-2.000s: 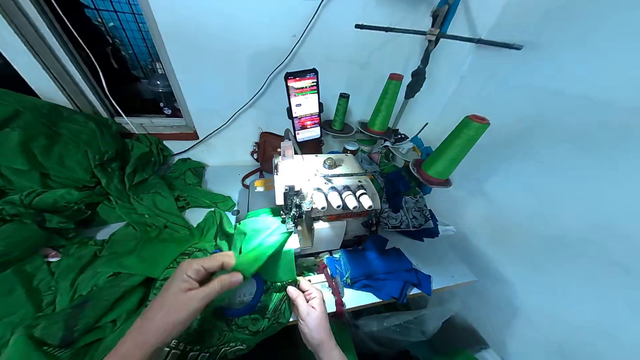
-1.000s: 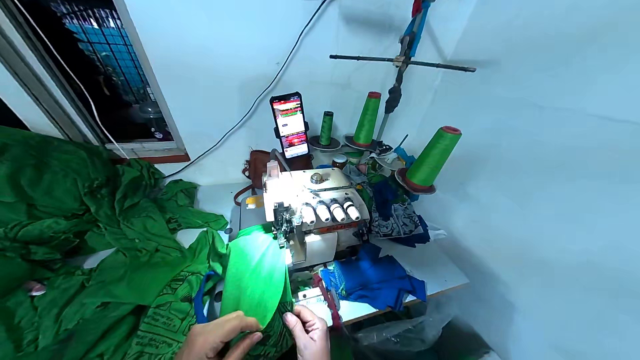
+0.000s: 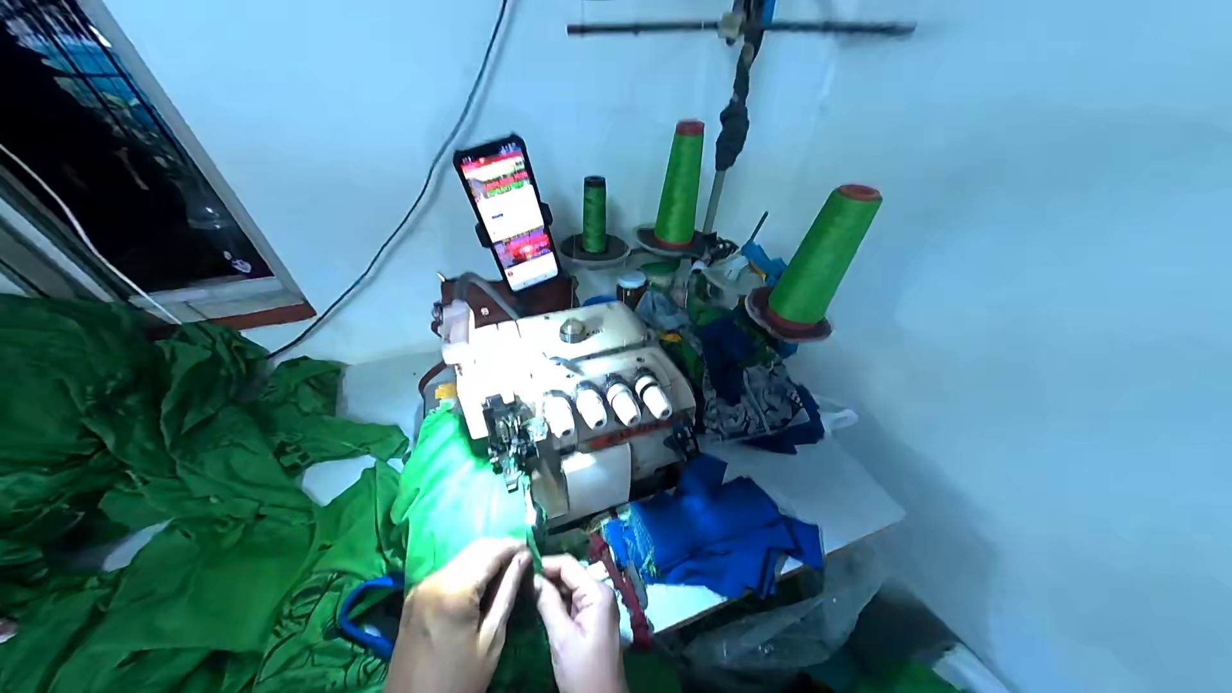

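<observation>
A white overlock sewing machine (image 3: 577, 385) stands on the table, its lamp glaring at the left end. Bright green fabric (image 3: 452, 500) lies at its presser foot (image 3: 510, 443) and runs toward me. Just in front of the foot, my left hand (image 3: 462, 611) pinches the fabric's edge between thumb and fingers. Close beside it on the right, my right hand (image 3: 577, 616) pinches the same edge. The fingertips nearly touch. Fabric below the hands is partly hidden by them.
Heaped green fabric (image 3: 192, 520) covers the left side. Blue fabric pieces (image 3: 722, 529) lie right of my hands. Behind the machine are a phone (image 3: 508, 214) in a holder and green thread cones (image 3: 826, 255). A blue ring-shaped strip (image 3: 356, 626) lies at lower left.
Two seconds ago my hands were apart, the left raising a green flap; now they are together at the fabric edge. Since one second ago they have moved nearer the presser foot.
</observation>
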